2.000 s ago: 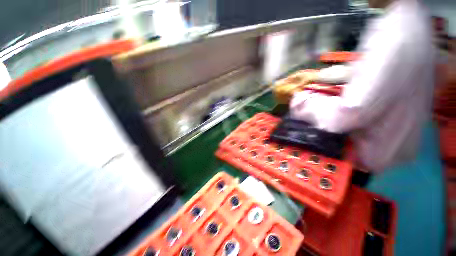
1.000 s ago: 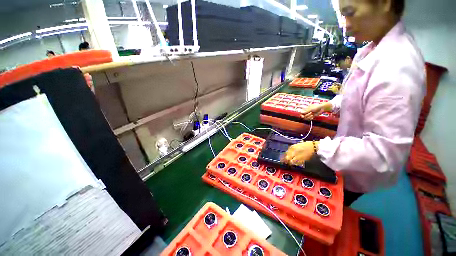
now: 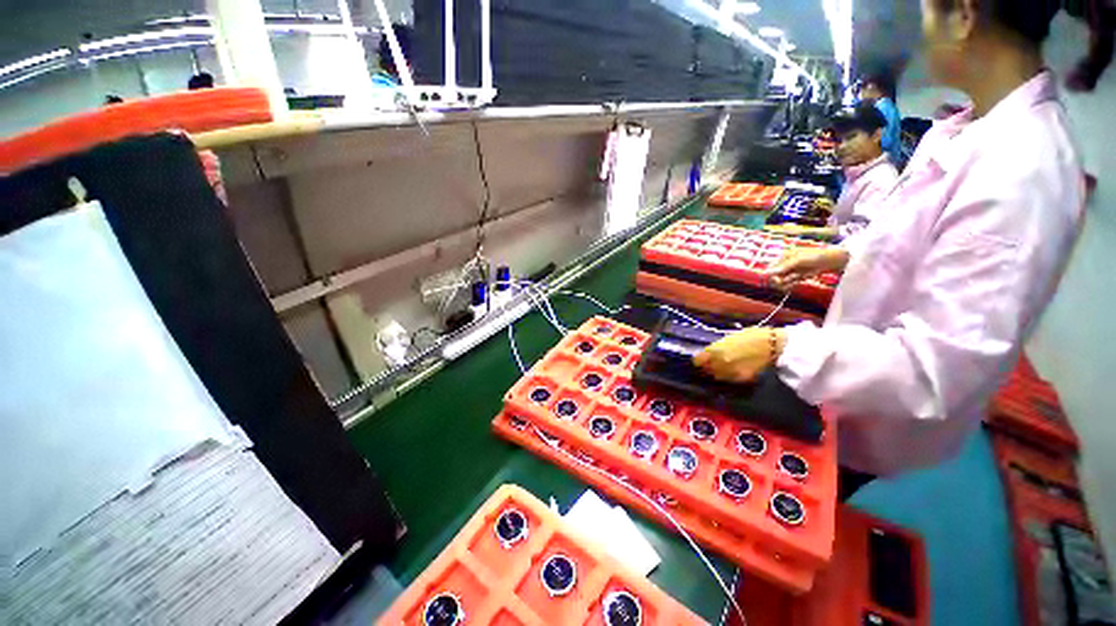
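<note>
Neither of my hands is in the picture. Nearest in front, an orange-red compartment tray [image 3: 504,570] is cut off by the bottom edge. Several round watch-like units sit face up in its pockets, one of them near the middle [image 3: 558,575]. Stacked orange-red trays [image 3: 759,553] lie beyond it to the right, the top one filled with similar dark-faced units. A black flat case [image 3: 769,401] rests on that stack, and a neighbouring worker's hand [image 3: 739,356] touches it.
A black document stand [image 3: 263,367] with printed sheets [image 3: 184,538] stands at left. A paper slip [image 3: 610,533] lies beside the front tray. A white cable [image 3: 636,489] crosses the stack. A worker in pink [image 3: 942,281] stands at right. More trays [image 3: 734,248] lie farther back.
Since two seconds ago the view has swung and steadied. Over the last second, the neighbouring worker's hand shifted on the black case and part of the case tilted up. The front tray looks unchanged.
</note>
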